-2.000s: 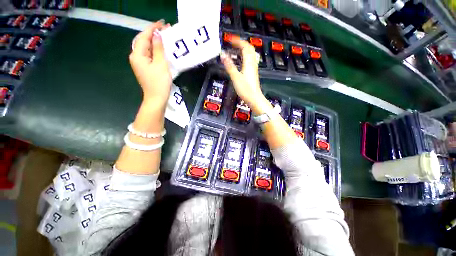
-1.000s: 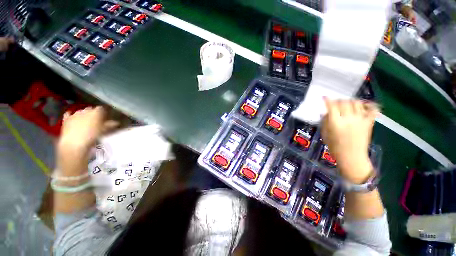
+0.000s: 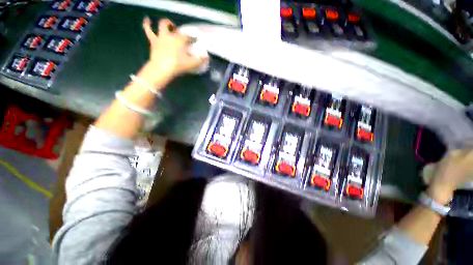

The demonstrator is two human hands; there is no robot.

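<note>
A clear blister tray (image 3: 339, 208) with two rows of black electronic units with red-orange ends lies in front of me. A long white release liner strip (image 3: 332, 72) stretches across above its back edge, from upper left to far right, blurred in places. My left hand (image 3: 174, 52) is at the strip's left end, against the white roll (image 3: 199, 52), with some fingers spread; its grip is partly hidden. My right hand (image 3: 456, 168), blurred near the right edge, is closed around the strip's right end.
Another unit tray (image 3: 327, 41) lies behind, partly covered by a white vertical band. A further unit tray (image 3: 31, 77) is at upper left. A red crate (image 3: 31, 134) and liner waste (image 3: 145, 168) are below the bench. A pink-edged phone (image 3: 429, 145) lies at right.
My left hand has moved from the waste heap up to the roll. My right hand has moved far right, drawing the strip out sideways. The view has shifted.
</note>
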